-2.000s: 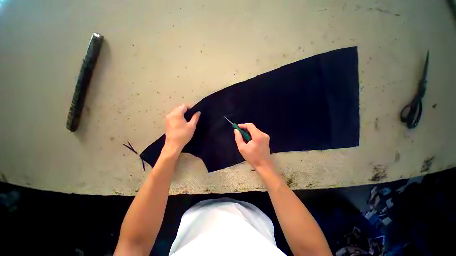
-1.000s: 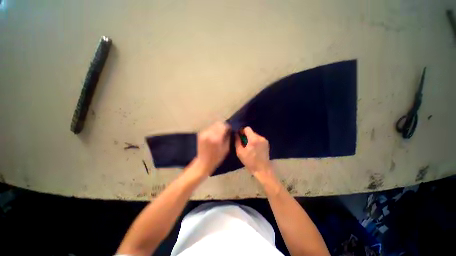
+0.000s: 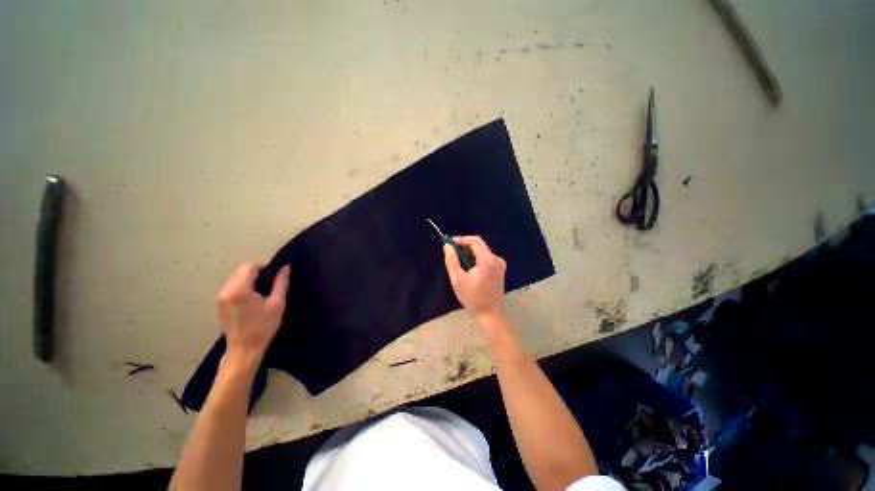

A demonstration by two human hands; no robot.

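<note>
A dark navy cut panel (image 3: 384,259) lies on the cream cutting table (image 3: 240,115), its wide end to the upper right, its narrow end at the lower left. My left hand (image 3: 251,309) grips the panel's upper edge near the narrow end, pinching cloth between thumb and fingers. My right hand (image 3: 483,278) holds a small green-handled pointed tool (image 3: 459,251) above the panel's right part, its thin metal tip pointing up and left. My right fist hides the rest of the handle.
Black shears (image 3: 642,182) lie right of the panel. A dark rod (image 3: 46,268) lies at the far left and a thin stick (image 3: 748,53) at the upper right. Small dark thread scraps (image 3: 140,367) lie at the lower left. Loose scraps (image 3: 662,432) are heaped below the table at right.
The panel has turned and shifted left, its narrow end now lower. My left hand has moved left and down, apart from my right. The view has turned, so rod and shears appear further left.
</note>
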